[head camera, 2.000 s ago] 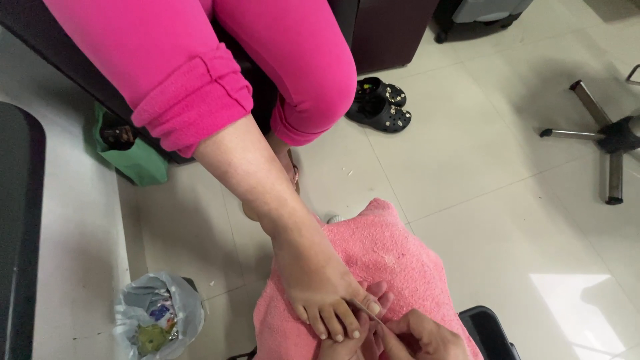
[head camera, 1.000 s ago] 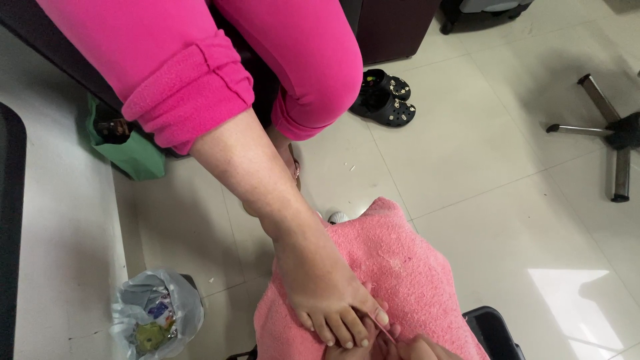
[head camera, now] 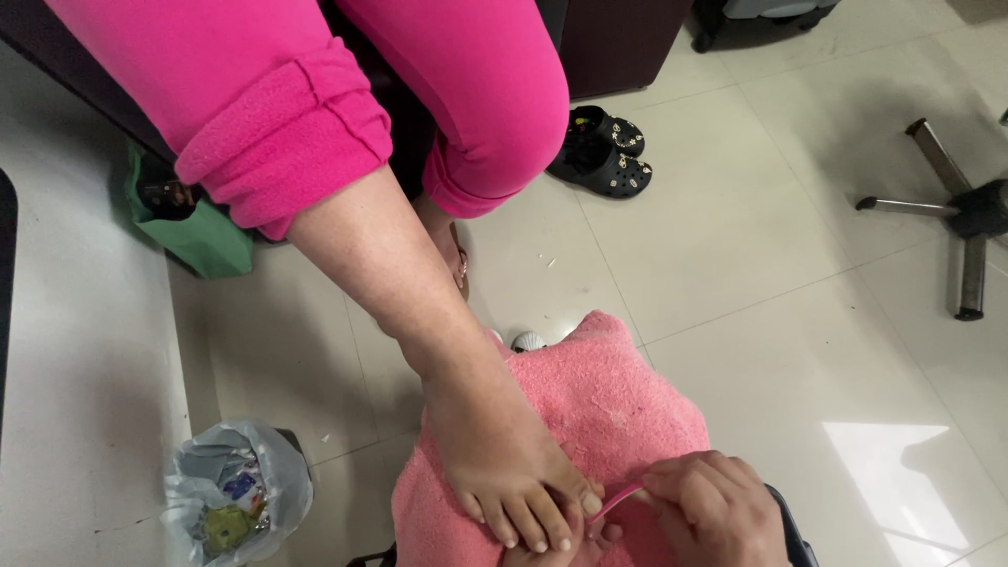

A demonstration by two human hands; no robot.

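Note:
Another person's bare foot point(head camera: 504, 441) rests on a pink towel point(head camera: 622, 394), toes toward me. My left hand point(head camera: 563, 547) is at the bottom edge, partly cut off and partly behind the toes; its fingers hold the foot around the big toe point(head camera: 589, 500). To the right, my right hand point(head camera: 717, 504) pinches one end of a thin pink strip, seemingly a nail file point(head camera: 618, 502). The other end of the strip meets the tip of the big toe. The person wears bright pink trousers point(head camera: 283, 142) with the cuff rolled up.
A lined waste bin point(head camera: 295, 488) holding wrappers stands at lower left. Above it is a green bag point(head camera: 205, 236) by a pale panel. Black clogs point(head camera: 610, 169) lie on the tiled floor. A chair's metal base point(head camera: 972, 213) is at the right, and a wheeled unit point(head camera: 772, 12) at the top.
My right hand has moved right, away from the toes, and the pink strip between it and the big toe now shows more plainly. The foot stays on the towel.

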